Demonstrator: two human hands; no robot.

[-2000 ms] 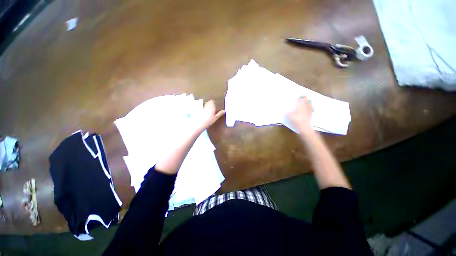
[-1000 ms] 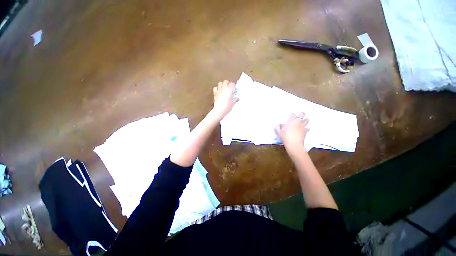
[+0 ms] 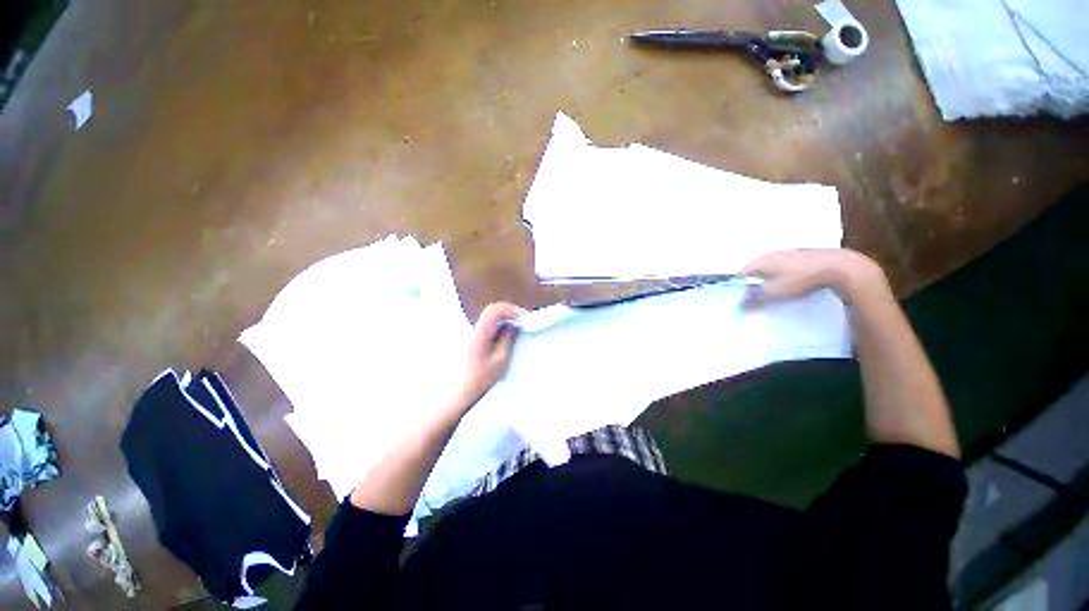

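My left hand (image 3: 492, 344) grips the left end of a white cut piece (image 3: 669, 358), and my right hand (image 3: 803, 277) grips its upper right edge. The piece shows a thin dark edge and hangs over the table's near edge, close to my body. Just beyond it lies a stack of white sleeve-like pieces (image 3: 681, 215) with a pointed upper left corner. A larger white stack of body panels (image 3: 370, 346) lies to the left, partly behind my left forearm.
A dark bundle (image 3: 203, 477) with white edge lines lies left. Strips (image 3: 110, 547) and pale-blue scraps (image 3: 24, 454) are at far left. Shears (image 3: 764, 50) and a tape roll (image 3: 844, 43) lie beyond the sleeve-like stack. White fabric (image 3: 1003, 60) is at upper right of the brown table (image 3: 299, 143).
Both hands have moved from the sleeve-like stack toward my body, with a white piece now held between them. The right hand is further right. The view has shifted slightly.
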